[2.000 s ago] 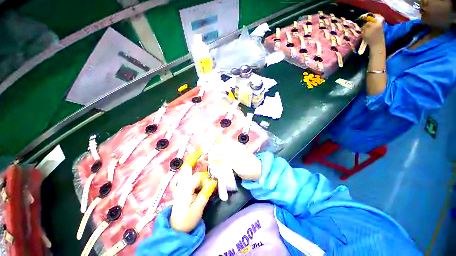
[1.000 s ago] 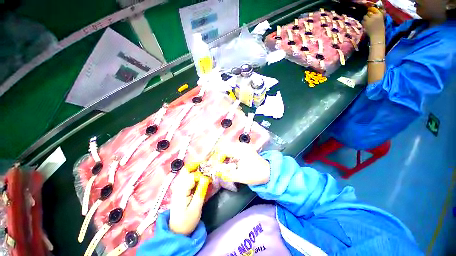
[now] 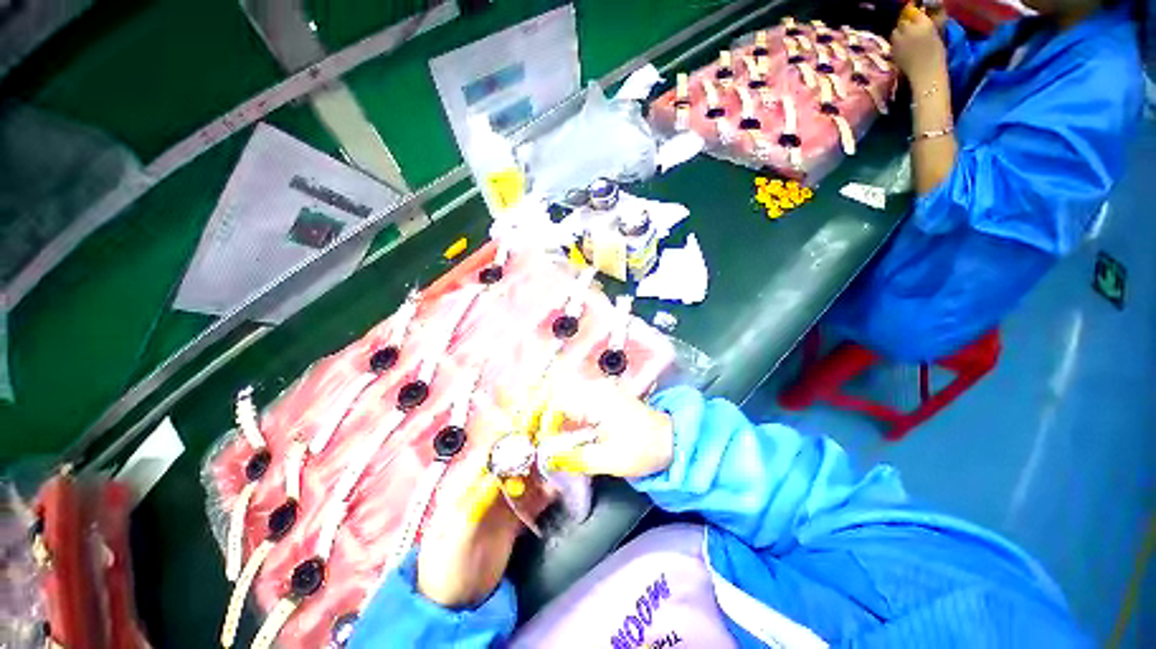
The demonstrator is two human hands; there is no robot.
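Note:
My left hand (image 3: pixel 472 533), with yellow finger cots, holds a wristwatch (image 3: pixel 512 455) by its round case above the tray's near edge. The case shows a pale, shiny face; part of its strap hangs below. My right hand (image 3: pixel 609 435), also with yellow cots, is at the right side of the watch, fingertips close to the case. A whitish cloth (image 3: pixel 571 492) shows below the right fingers; how it is held is unclear. The pink foam tray (image 3: pixel 361 437) under wrinkled clear film holds rows of watches with dark round cases and pale straps.
Jars (image 3: pixel 634 231), white wipes (image 3: pixel 678 271) and a squeeze bottle (image 3: pixel 502 178) stand behind the tray. Loose yellow cots (image 3: pixel 781 195) lie on the green bench. A second watch tray (image 3: pixel 773 95) is at far right, beside a person in a blue smock (image 3: pixel 1014 190). A red foam stack (image 3: pixel 84 564) is at left.
The view has shifted slightly. The watch case, earlier hidden or blurred between my hands, now shows in my left fingers. My right hand has moved close beside it.

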